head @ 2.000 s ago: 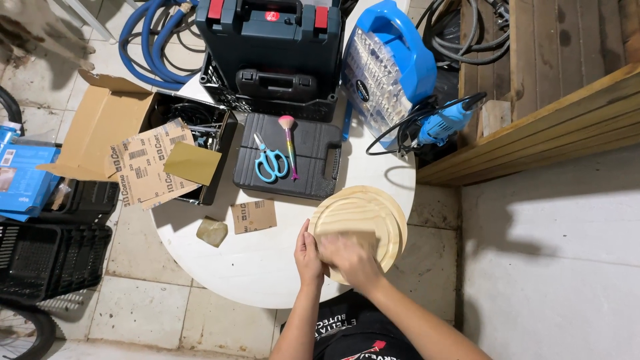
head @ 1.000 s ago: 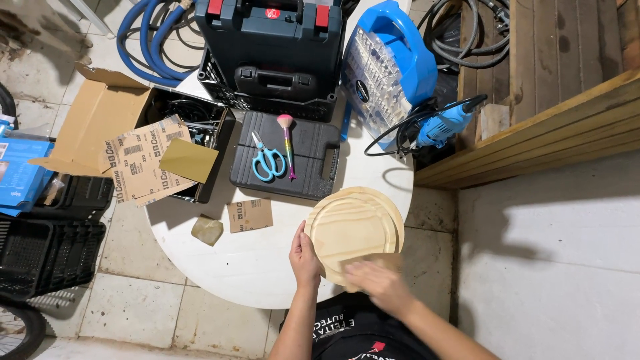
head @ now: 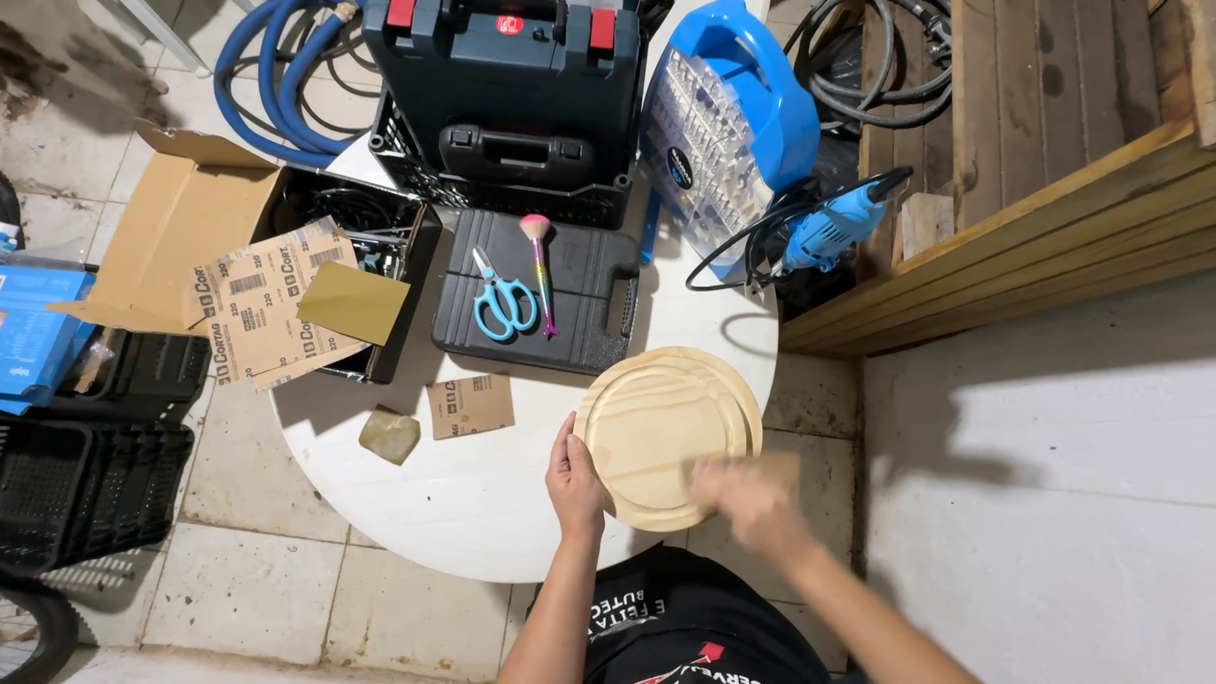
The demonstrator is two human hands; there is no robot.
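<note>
A round pale wooden board [head: 665, 427] with a groove near its rim lies at the front right edge of the white table, on what looks like a second round board. My left hand [head: 577, 484] grips its left edge. Over the board's lower right part is my right hand [head: 750, 499], blurred, holding a piece of sandpaper [head: 781, 467] that sticks out to the right. Another sandpaper piece [head: 472, 406] and a worn yellowish piece [head: 389, 435] lie left of the board. Larger sandpaper sheets [head: 271, 294] rest on an opened box.
Scissors [head: 503, 306] and a makeup-type brush [head: 540, 266] lie on a black tool case [head: 589, 323] behind the board. Beyond stand a dark blue tool case [head: 503, 76], a blue-handled accessory case [head: 712, 142] and a blue rotary tool [head: 831, 228]. A wooden slatted structure [head: 1026, 218] borders the right.
My right hand has moved back and forth across the lower part of the board, now at its lower right. My left hand stays at the board's left edge.
</note>
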